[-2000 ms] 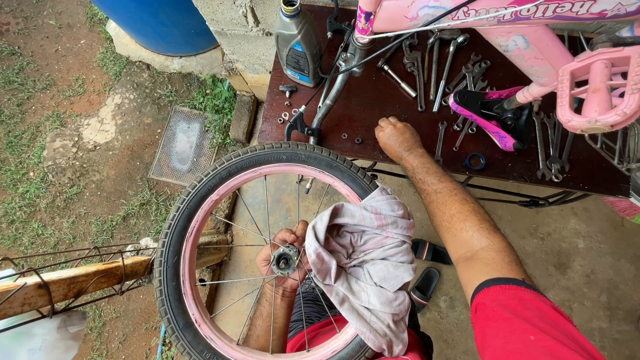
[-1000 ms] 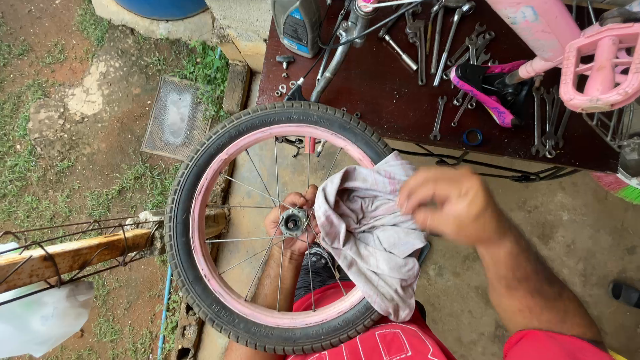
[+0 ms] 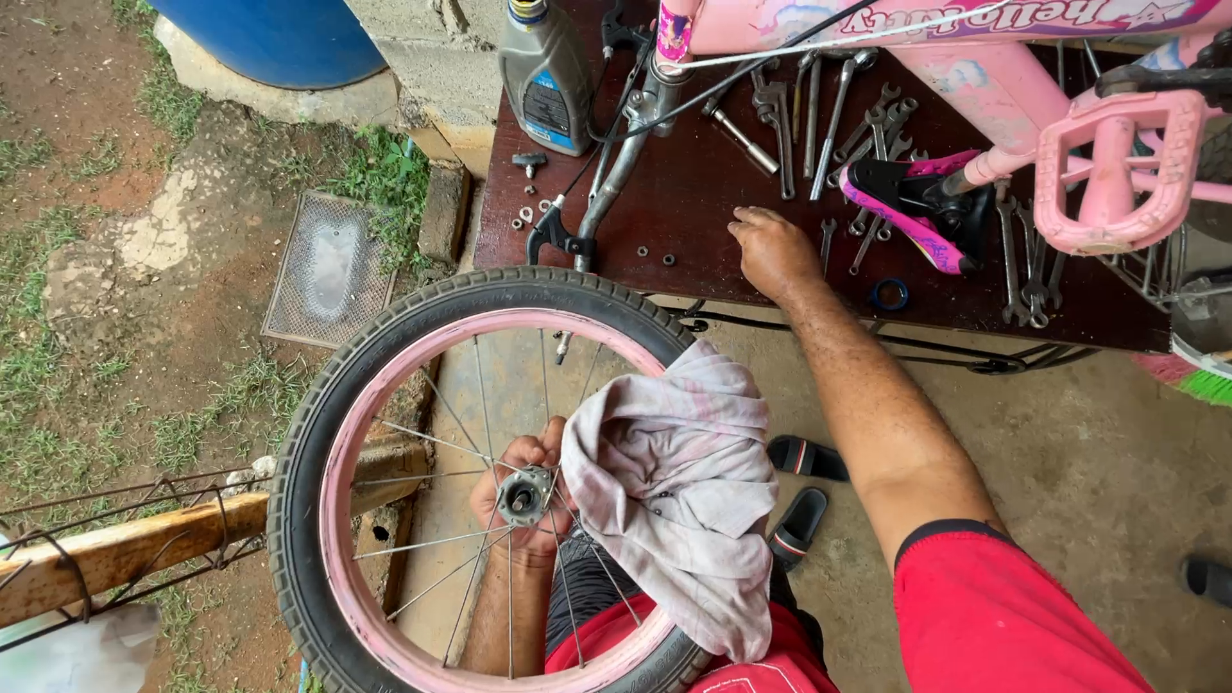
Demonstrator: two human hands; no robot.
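My left hand is behind the wheel hub, its fingers curled round it through the spokes, holding up a small bicycle wheel with a pink rim and black tire. A pale stained cloth hangs over the wheel's right side. My right hand rests at the front edge of the dark red tabletop, fingers bent; whether something is under them cannot be told. Two small nuts lie to its left. Wrenches and a pink-and-black bicycle saddle lie to its right.
A pink bicycle frame with a pink pedal lies across the table. A grey oil bottle stands at the left, near a brake lever. A rusty beam reaches in from the left. Slippers lie on the floor.
My right hand has moved from beside the cloth back to the tabletop, where it also was two seconds ago. My left hand keeps holding the wheel at the hub.
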